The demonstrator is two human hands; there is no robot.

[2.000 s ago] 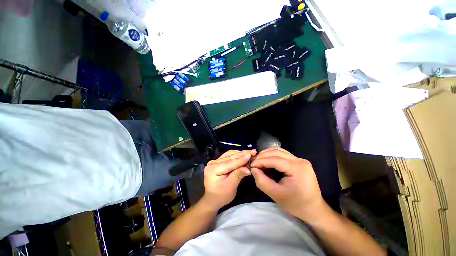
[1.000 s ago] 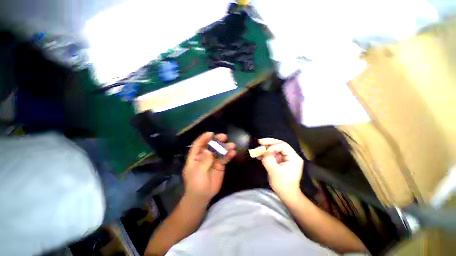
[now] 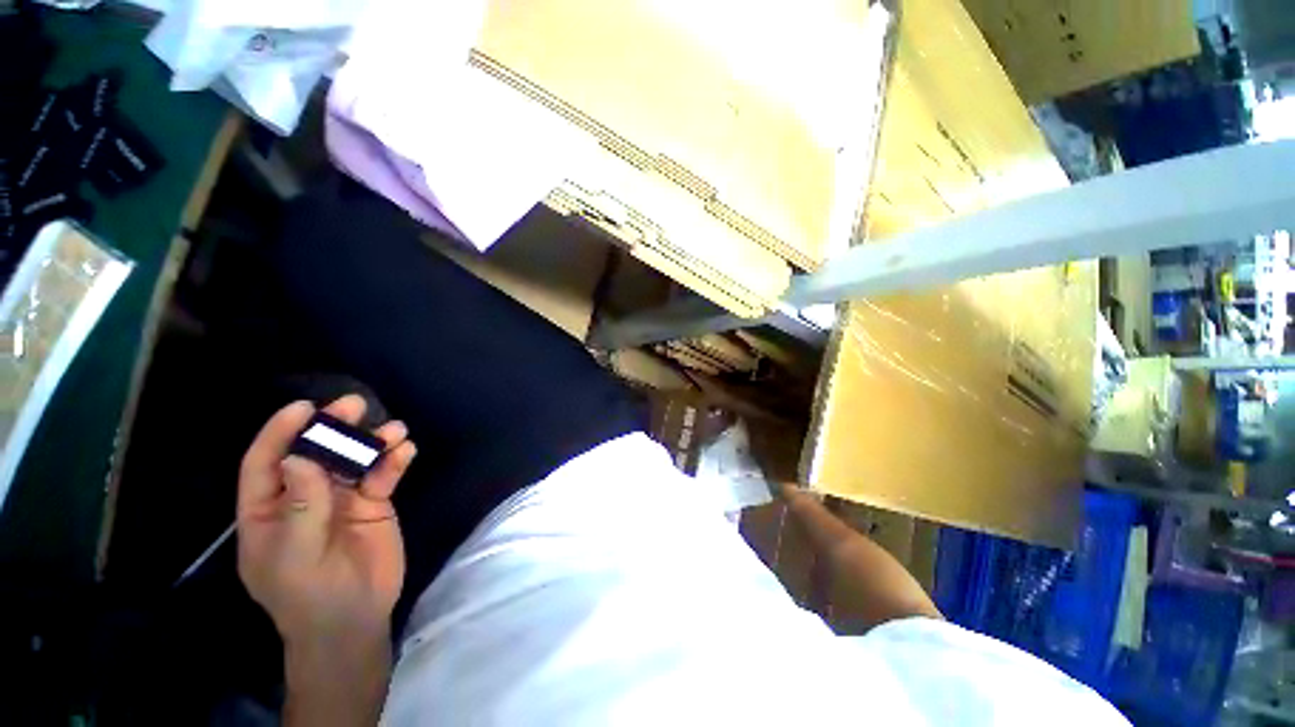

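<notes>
My left hand holds a small black part with a white mark, between fingers and thumb, above my lap. My right arm reaches down to the right beside the cardboard; the right hand is mostly hidden at a large box's edge, so its fingers cannot be made out. A whitish crumpled piece lies near it. Several similar black parts lie heaped on the green mat at the far upper left.
Stacked cardboard sheets and a large cardboard box stand at the right, crossed by a grey bar. A pink sheet and plastic bags lie upper left. Blue crates stand far right.
The view has swung right. My hands, together at first, are now far apart; the left still holds the black part. The right, which held a small tan piece, has moved down beside the boxes.
</notes>
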